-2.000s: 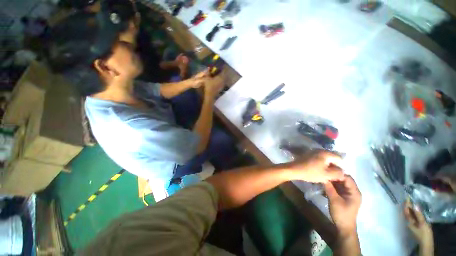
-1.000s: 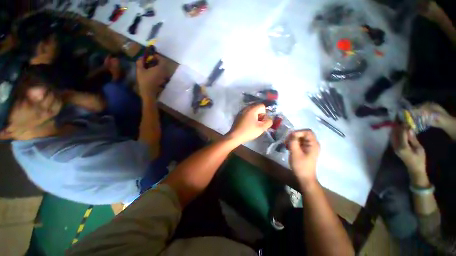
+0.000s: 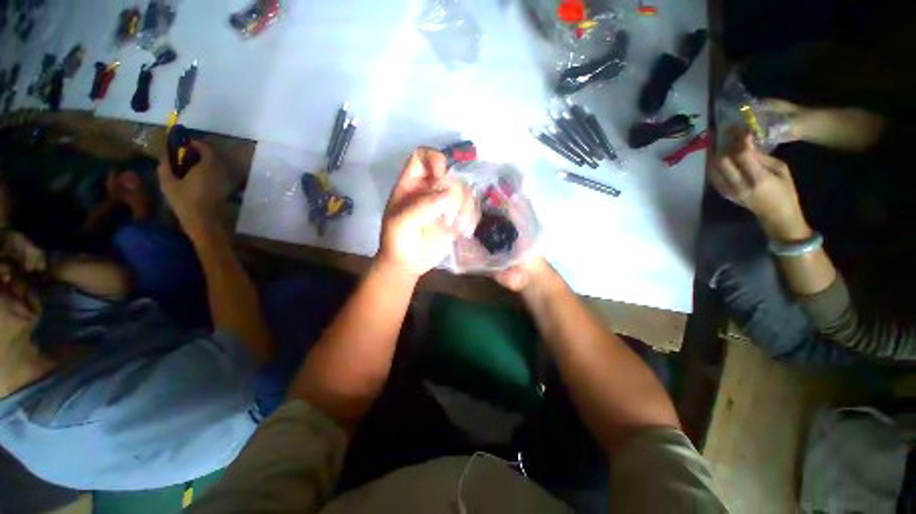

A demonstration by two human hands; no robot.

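Note:
A clear poly bag (image 3: 524, 223) with a black coiled part (image 3: 496, 231) and something red in it is held up between my hands, above the table's near edge. My left hand (image 3: 420, 213) is raised at the bag's left side, with its fingers curled at the film. My right hand (image 3: 517, 271) is under and behind the bag, partly hidden by it. A black and red part (image 3: 459, 153) lies on the table just behind the bag.
The white-covered table (image 3: 291, 206) holds black rods (image 3: 578, 136), a wire bundle with yellow tips (image 3: 326, 201) and black bagged cables (image 3: 593, 72). A person in light blue sits at left. Another person's hands (image 3: 753, 176) hold a bagged part at right.
The view has swung left to right, so the table and neighbours sit further left. My hands, apart before, are now together at the raised bag, which lay on the table between them.

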